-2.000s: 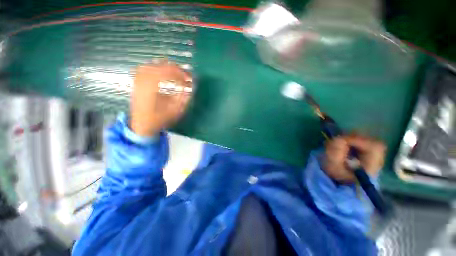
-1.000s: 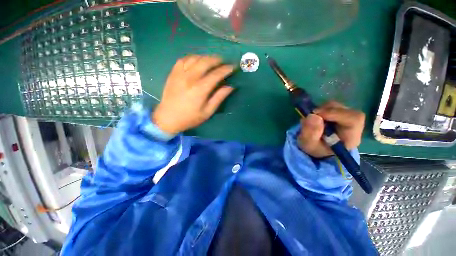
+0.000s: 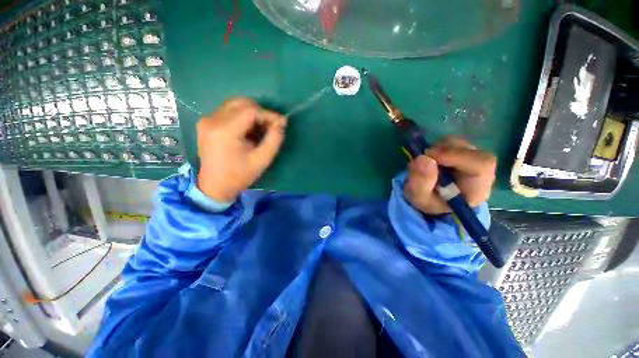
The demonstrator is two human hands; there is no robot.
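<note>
A small dark and silvery component (image 3: 347, 82) lies on the white round pad (image 3: 347, 91) on the green mat. My left hand (image 3: 239, 145) is left of the pad and pinches thin solder wire (image 3: 308, 104) between thumb and forefinger; the wire points toward the pad. My right hand (image 3: 452, 175) holds the soldering iron (image 3: 415, 140) like a pen. The iron's dark tip is just right of the pad, apart from it.
A clear blister tray (image 3: 84, 91) with silvery parts lies at the left. A large clear rim (image 3: 420, 50) is beyond the pad. A metal-framed tray (image 3: 527, 150) with a yellowish block is at the right. A pocketed grid (image 3: 543, 280) sits below the bench edge.
My left hand was open beside the pad; it has drawn back left and now pinches the solder wire. The iron has shifted slightly left, its tip nearer the pad.
</note>
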